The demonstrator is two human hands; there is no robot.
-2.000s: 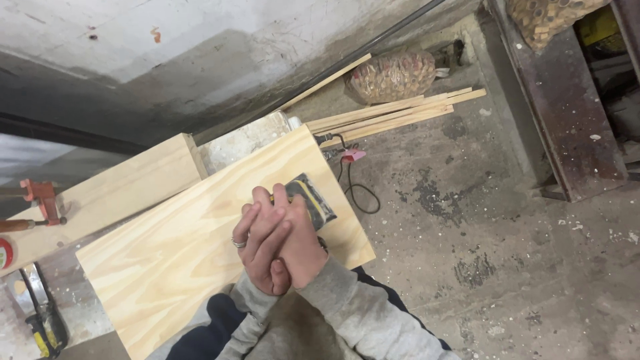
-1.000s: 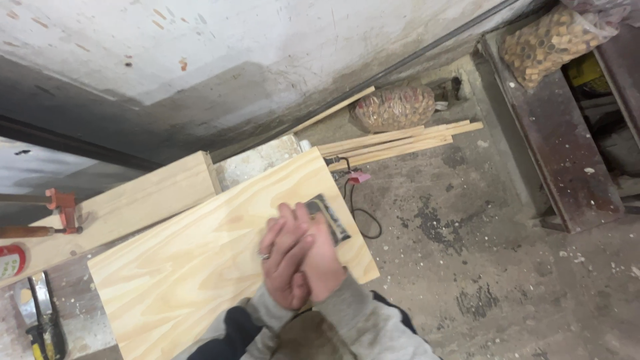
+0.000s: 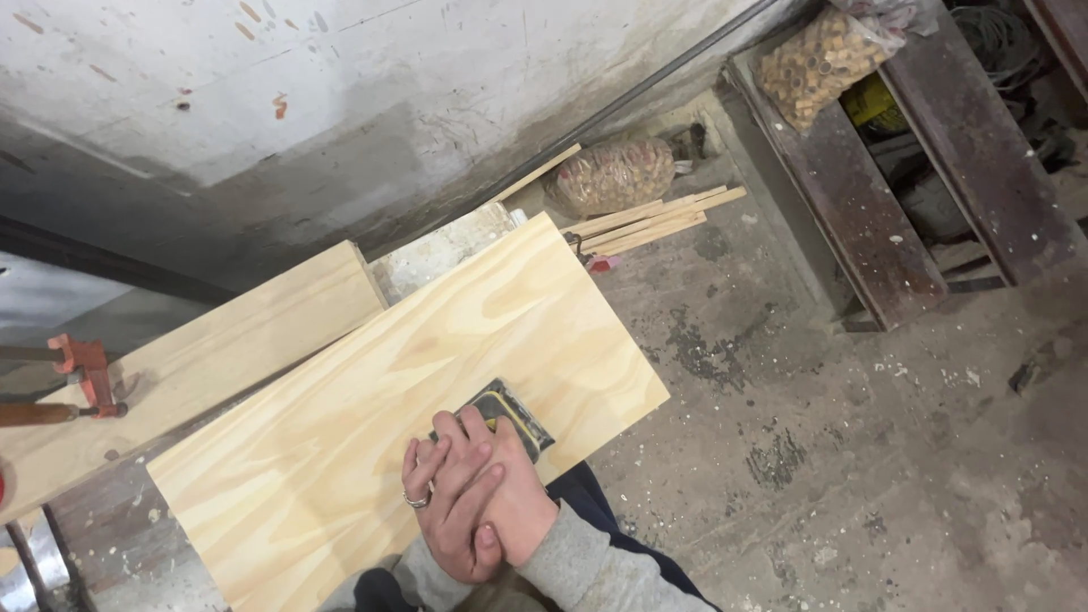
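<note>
A pale pine-like wooden board [image 3: 365, 374] lies at a slant in front of me, its grain swirling. On it, close to its near long edge, sits a black and yellow hand sanding block [image 3: 510, 416]. My right hand [image 3: 510, 501] grips the block from above, its palm and part of the block hidden. Over the back of that hand lies my left hand [image 3: 450, 497], a ring on one finger, its fingers wrapped across the right one. Both wrists are in grey sleeves.
Behind the board are a thick plank [image 3: 255, 314] and an orange clamp [image 3: 93, 374]. Wood strips [image 3: 654, 223] and a filled clear bag [image 3: 616, 174] rest on the floor by the wall. A dark bench [image 3: 858, 195] at right bears a bag of wooden pieces [image 3: 820, 68].
Both hands and the sanding block have moved from near the board's right end toward its near long edge. My left hand remains over my right.
</note>
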